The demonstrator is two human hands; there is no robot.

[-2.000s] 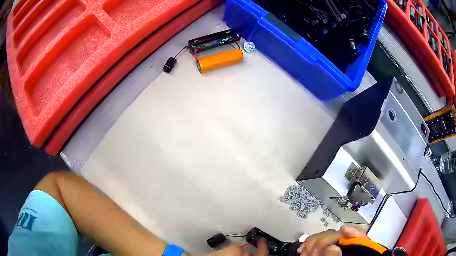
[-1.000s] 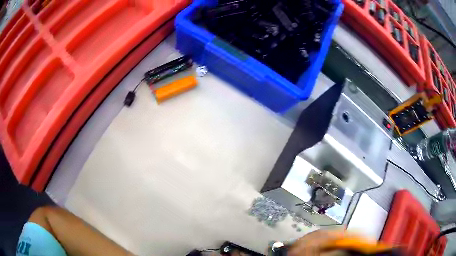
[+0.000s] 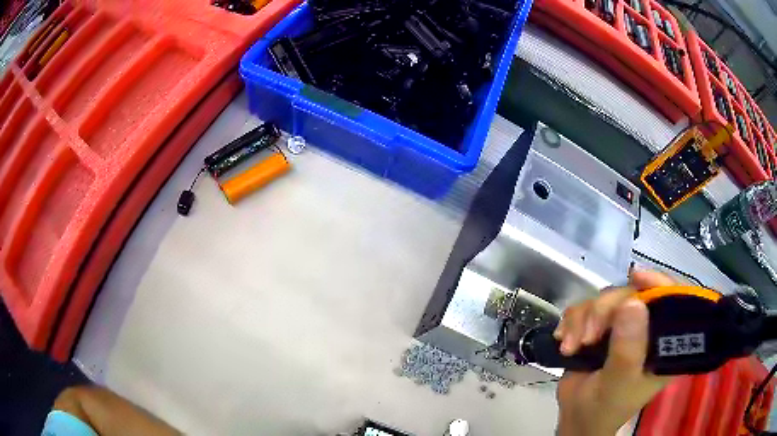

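My right hand (image 3: 615,349) grips the black electric screwdriver (image 3: 673,334), with its orange band on top. The screwdriver lies nearly level, its tip end at the front mechanism of the silver screw feeder (image 3: 588,221). Small silver screws (image 3: 433,366) lie heaped before the feeder. My left forearm (image 3: 115,412) shows at the bottom left, but the left hand is below the picture's edge. A black shell (image 3: 381,428) is cut off by the bottom edge, with a small whitish disc (image 3: 457,427) to its right.
A black shell with a circuit board (image 3: 242,147), an orange cylinder (image 3: 256,178), a wired black block (image 3: 186,202) and a clear disc (image 3: 296,145) lie at the upper left. Around them are red trays (image 3: 128,128) and the blue bin (image 3: 383,153). An orange-framed device (image 3: 684,170) stands behind the feeder.
My right hand has raised the screwdriver from the bottom edge to the feeder's front. My left hand has gone out of view. The view has shifted, so the bench things appear further left.
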